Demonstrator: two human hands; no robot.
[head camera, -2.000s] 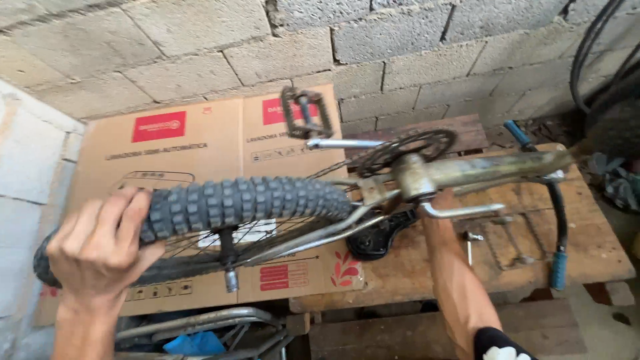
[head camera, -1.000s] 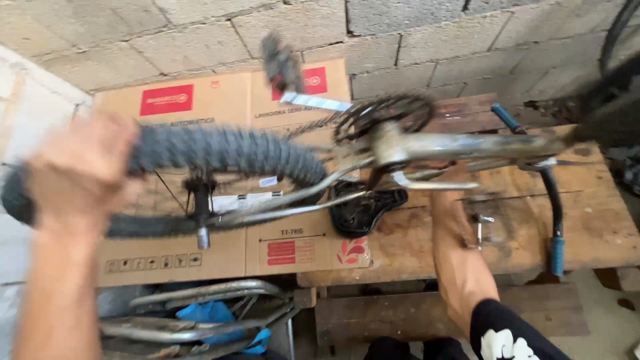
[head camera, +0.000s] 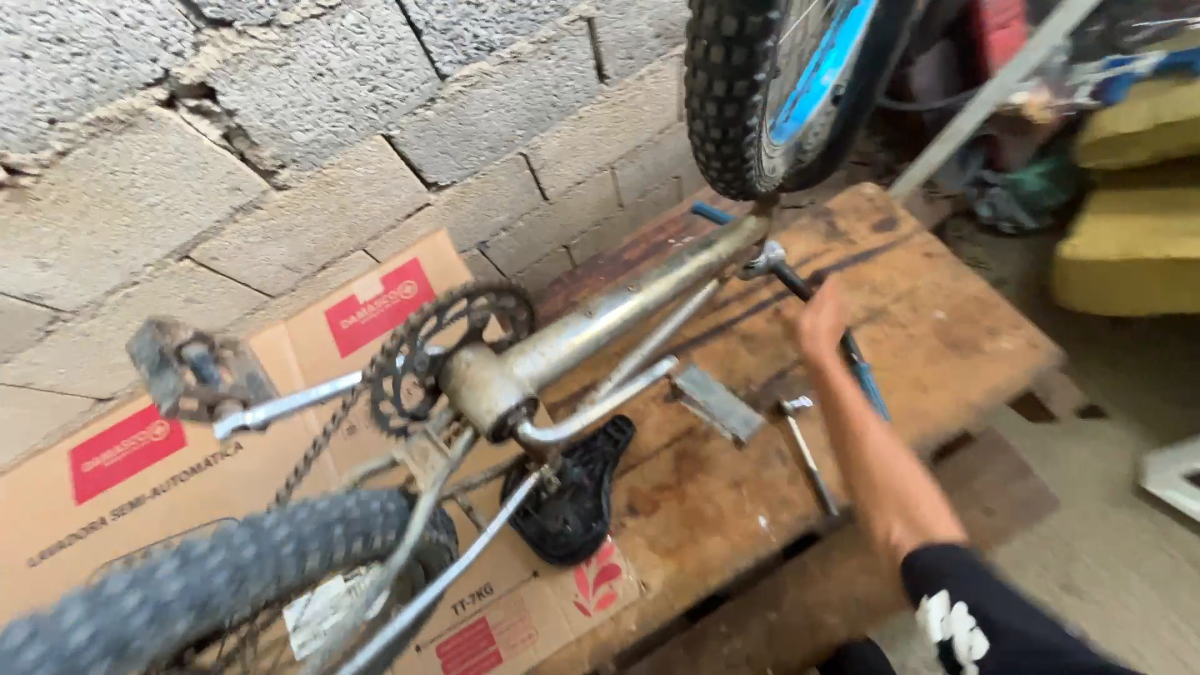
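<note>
An upside-down bicycle lies over a wooden table, its metal frame (head camera: 609, 309) running up to the right. My right hand (head camera: 822, 319) is at the black handlebar (head camera: 848, 352) with blue grips, its fingers closed around the bar near the stem. My left hand is out of view. The knobby rear tire (head camera: 216, 581) is at the lower left, the front wheel with a blue rim (head camera: 806, 94) at the top. Between them are the chainring (head camera: 450, 356), a crank arm with a pedal (head camera: 202, 370), and the black saddle (head camera: 567, 502) resting underneath.
The wooden tabletop (head camera: 947, 328) bears a wrench (head camera: 808, 459) and a flat metal piece (head camera: 717, 403). Flattened cardboard (head camera: 525, 581) lies under the rear half. A concrete block wall (head camera: 309, 187) stands behind. Yellow objects (head camera: 1134, 234) and a white item (head camera: 1172, 478) are at the right.
The view has swung to the right. My left hand, earlier on the rear tire, has left the view. My right hand has moved from beneath the frame to the handlebar.
</note>
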